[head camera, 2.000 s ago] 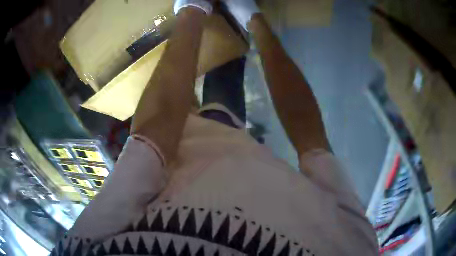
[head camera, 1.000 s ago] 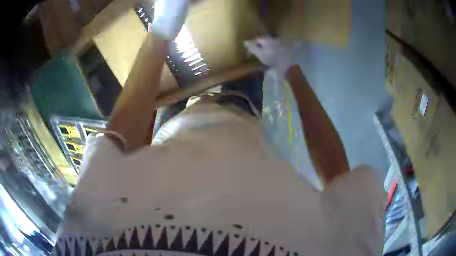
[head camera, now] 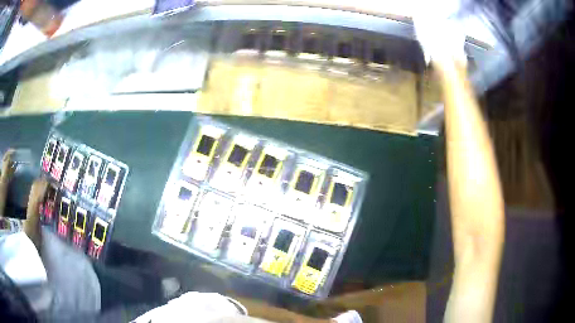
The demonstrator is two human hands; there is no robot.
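Observation:
A clear blister tray (head camera: 165,189) lies tilted on the green bench mat, with two rows of yellow keypad phones (head camera: 284,243) in its pockets. Some phones in the front row look pale from glare or film. My right hand (head camera: 444,31), in a white glove, is raised at the upper right by the end of the shelf. It is blurred and washed out by glare; whether it holds anything is unclear. My left hand (head camera: 348,317), also gloved, is cut off by the bottom edge beside the tray's near right corner, so its grip is hidden.
A neighbour's tray with red-keyed phones (head camera: 108,183) lies at left, with a person's hand (head camera: 38,195) at it. A brown cardboard strip (head camera: 309,94) runs along the bench back. Clear plastic sheets (head camera: 142,66) lie behind. A white shelf edge (head camera: 302,14) crosses the top.
The view has turned from the open carton and floor to the bench. My right hand has gone from the carton to the shelf end; my left hand is now low, by the tray.

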